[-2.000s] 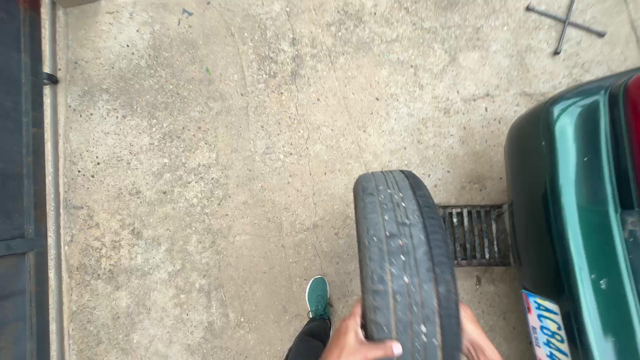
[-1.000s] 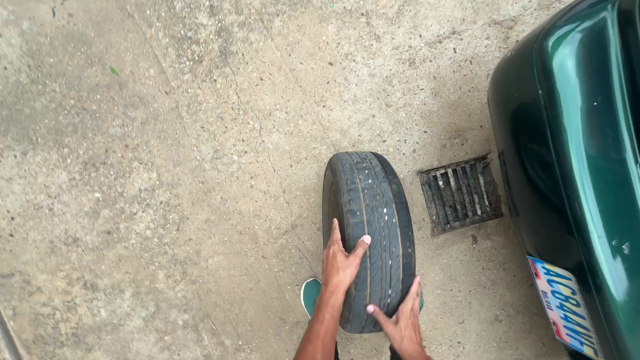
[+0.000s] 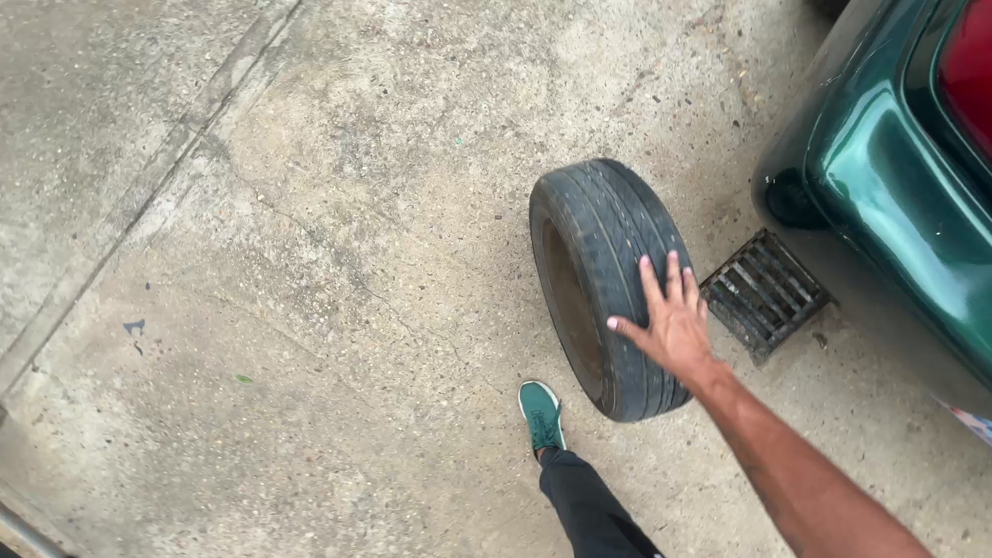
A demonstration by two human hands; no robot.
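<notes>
A wheel with a worn black tire (image 3: 612, 256) stands upright on its tread, slightly tilted, on the concrete. Its brown rim faces left. My right hand (image 3: 676, 327) reaches in from the lower right, palm against the tread, with fingers spread and not closed around the tire. My left hand is out of the frame. Just left of the tire's lower end is my foot in a green shoe (image 3: 540, 411).
A metal drain grate (image 3: 766, 294) lies in the floor right of the tire. Beyond it, the rear bumper of a green car (image 3: 891, 186) fills the right side. A long joint (image 3: 182, 151) crosses the concrete at the upper left.
Both hands were on the tire one second ago. My left hand has let go and left the view, while my right hand has moved up onto the tread. The view has turned.
</notes>
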